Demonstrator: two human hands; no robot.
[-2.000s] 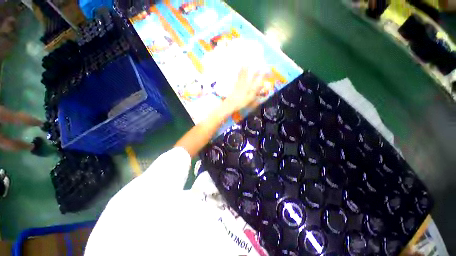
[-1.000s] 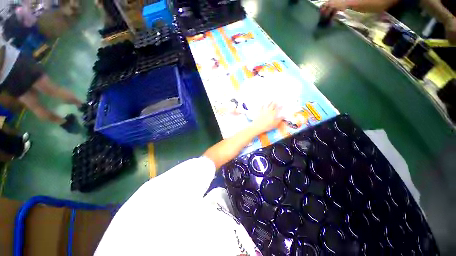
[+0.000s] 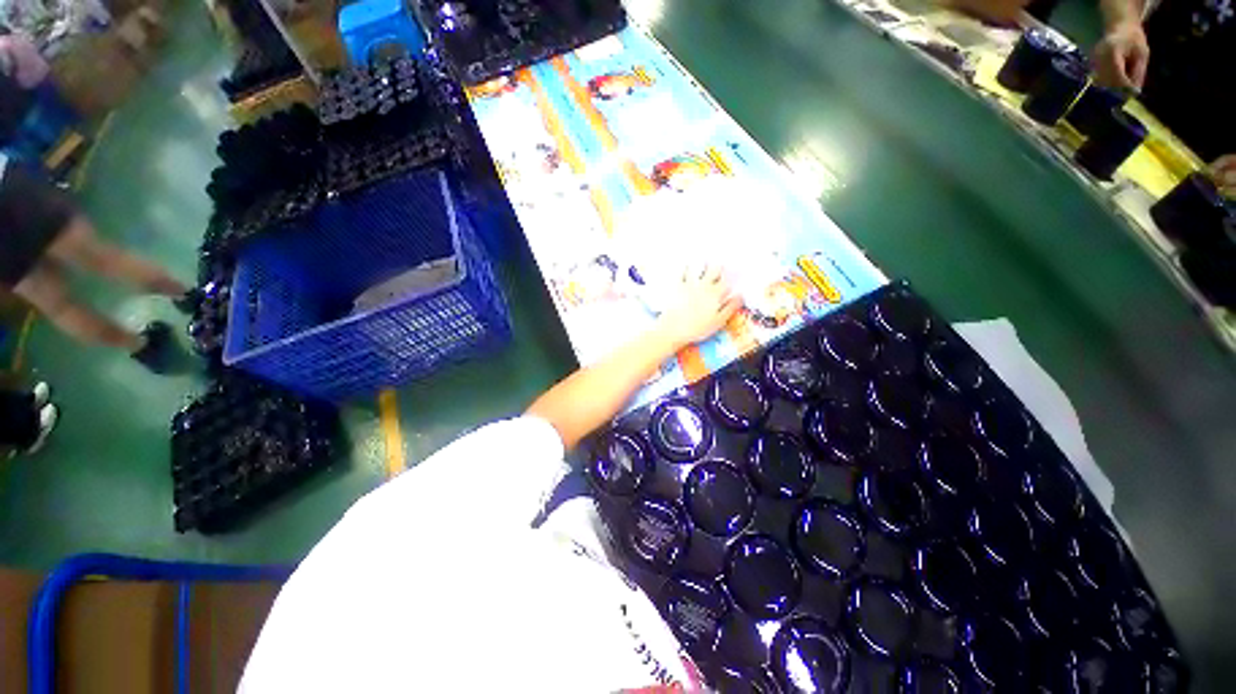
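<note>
A large glossy black blister tray [image 3: 895,515] with rows of round pockets lies right in front of me, tilted across the view. Bright glare marks some pockets. Beyond its far left edge is a printed bench covering [image 3: 596,176] in blue, orange and white. My left hand [image 3: 698,301] rests palm down on this covering, just past the tray's edge. Its fingers look slightly apart and I see nothing held, but white glare hides detail at the fingertips. My white sleeve covers part of the near side. My right hand is not in view.
A blue slatted crate [image 3: 366,305] stands on the green floor at left, with black stacked trays [image 3: 251,447] around it. A blue tubular handle [image 3: 176,567] is at lower left. Black units [image 3: 1071,102] line the opposite bench, with a person's hand there. Another person's legs show far left.
The view has swung, bringing more of the left floor, the blue handle and the opposite person's hand into sight. My left hand stays on the printed covering by the tray's edge.
</note>
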